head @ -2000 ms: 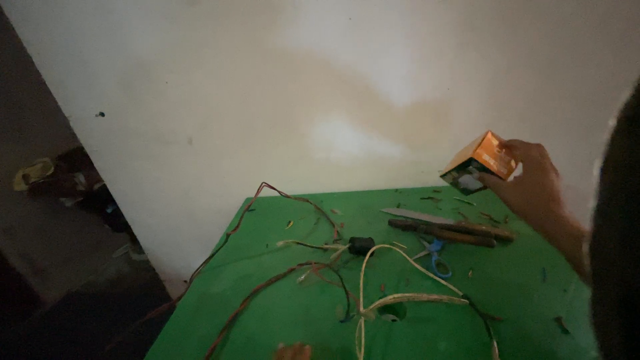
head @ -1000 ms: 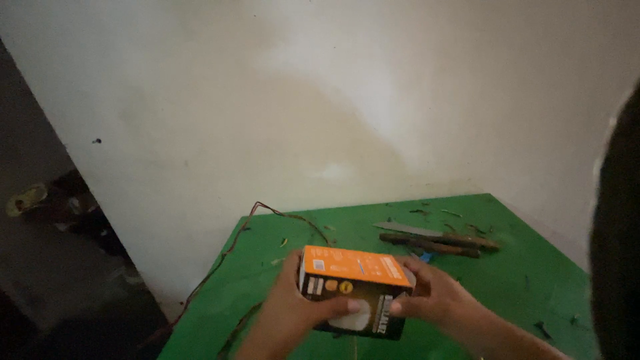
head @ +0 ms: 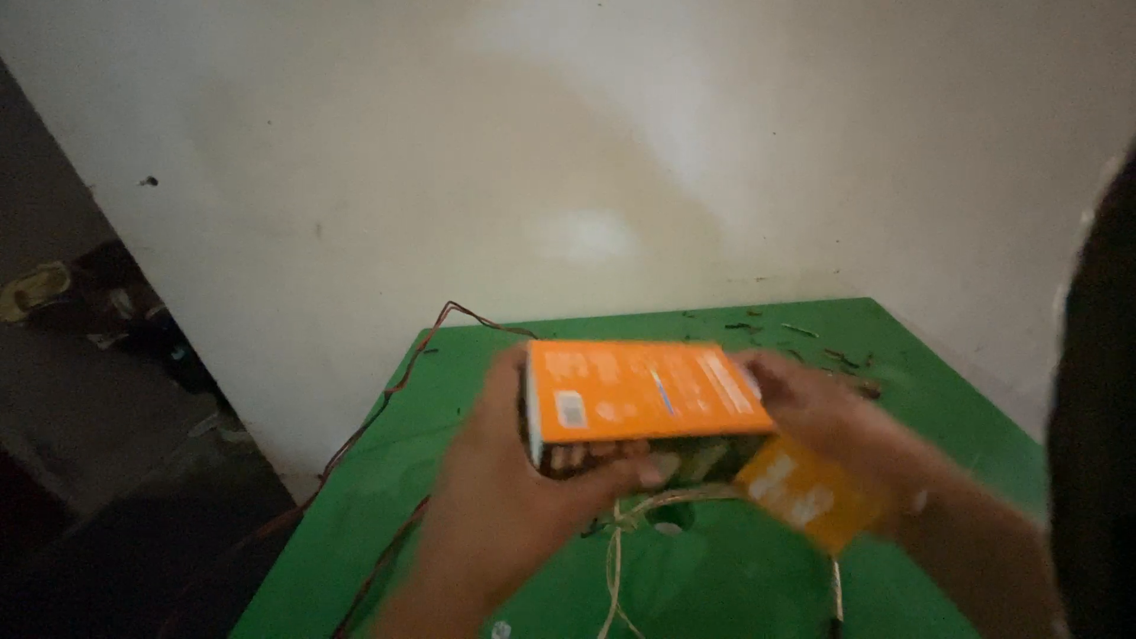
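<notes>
An orange and black cardboard box point(head: 652, 390) is held over the green table point(head: 710, 577), its printed orange side facing up. My left hand point(head: 524, 479) grips the box's left end, thumb across the dark front face. At the right end, my right hand point(head: 816, 408) is blurred, its fingers at the box's end. An orange flap point(head: 812, 493) hangs below that hand at the box's right end; whether the hand pinches it cannot be told. Pale wires point(head: 614, 568) lie on the table under the box, beside a round hole point(head: 670, 517).
Twisted dark red wires point(head: 386, 399) run along the table's left edge. Small scraps point(head: 843, 358) lie towards the back right. Behind the table stands a pale wall point(head: 399, 177). A yellowish shoe or sandal point(head: 34, 293) and other clutter are at the far left.
The box was in my right hand alone at first, near the wall; both hands were on it one second ago. The orange flap now stands out from its right end.
</notes>
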